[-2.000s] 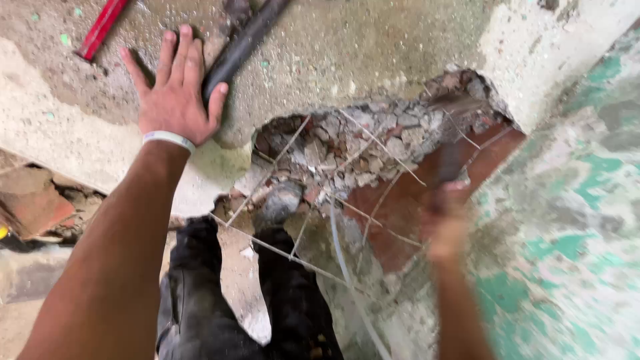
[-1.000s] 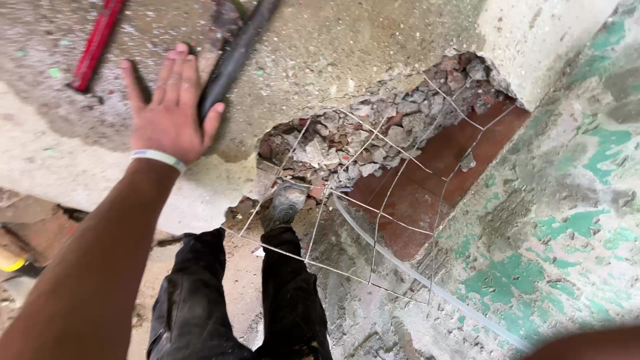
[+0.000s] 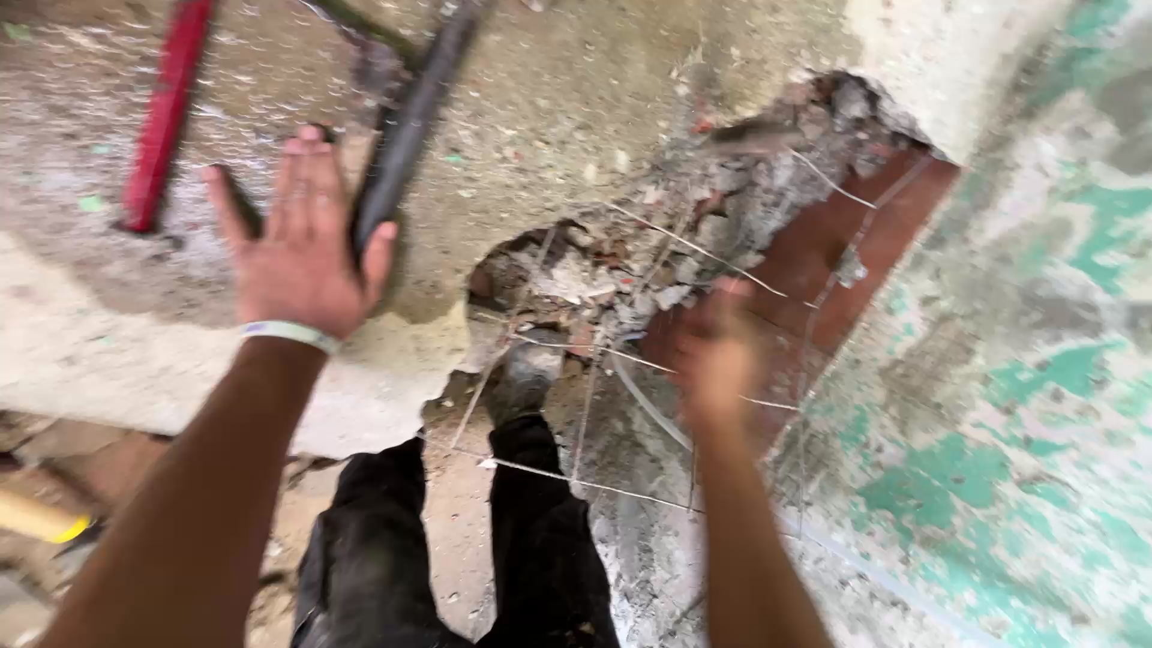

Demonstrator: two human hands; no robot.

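Observation:
My left hand [image 3: 301,234], a pale band at its wrist, lies flat with spread fingers on the concrete slab [image 3: 540,144]. Its thumb side is beside a dark bar [image 3: 409,126]; a red bar-shaped tool [image 3: 168,117] lies to its left. My right hand [image 3: 720,351], badly blurred, is over the broken hole at the wire mesh [image 3: 697,247]; whether it holds anything is unclear. Rubble [image 3: 585,270] fills the hole's upper part, and a reddish-brown surface [image 3: 819,261] shows at its right side. A pale flexible tube [image 3: 650,405] passes behind my right hand.
My black-trousered legs [image 3: 378,540] stand below the slab's edge, with one shoe [image 3: 524,364] by the rubble. A wall with peeling green paint [image 3: 1017,396] rises at the right. A yellow-ended handle [image 3: 45,517] and broken masonry [image 3: 99,450] are at the lower left.
My right hand was at the mesh two seconds ago, mostly out of view one second ago, and is now back over the hole. My left hand remains flat on the slab.

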